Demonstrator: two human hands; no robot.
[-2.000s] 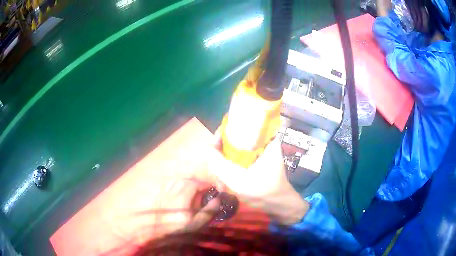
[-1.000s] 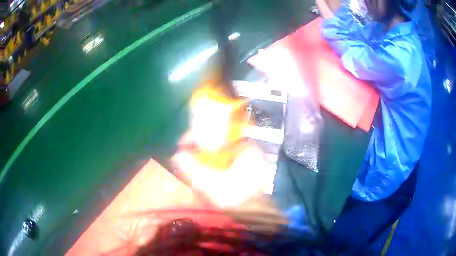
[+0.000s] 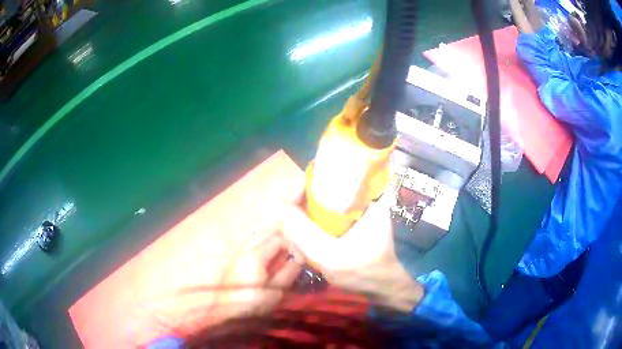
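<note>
The yellow electric screwdriver (image 3: 341, 174) hangs upright over the mat's right end. My right hand (image 3: 358, 249) is closed round its lower body; the tip is hidden. My left hand (image 3: 249, 262), washed out by glare, is on the red-pink mat (image 3: 123, 300) and holds a glossy dark round unit (image 3: 310, 276) below the tool. Hair at the bottom edge partly covers the unit and hand. The white-grey screw box (image 3: 436, 194), with open compartments, stands right of the screwdriver.
A black cable (image 3: 492, 136) loops down right of the box. A clear bag (image 3: 481, 180) lies beside the box. Another round unit (image 3: 48, 235) sits on the green surface (image 3: 170, 129) at far left. A person in a blue smock (image 3: 580, 136) is at right, by another red-pink mat (image 3: 515, 88).
The camera view has shifted and is sharper than one second ago. My right hand is still round the screwdriver. The dark unit in my left hand shows more clearly than one second ago.
</note>
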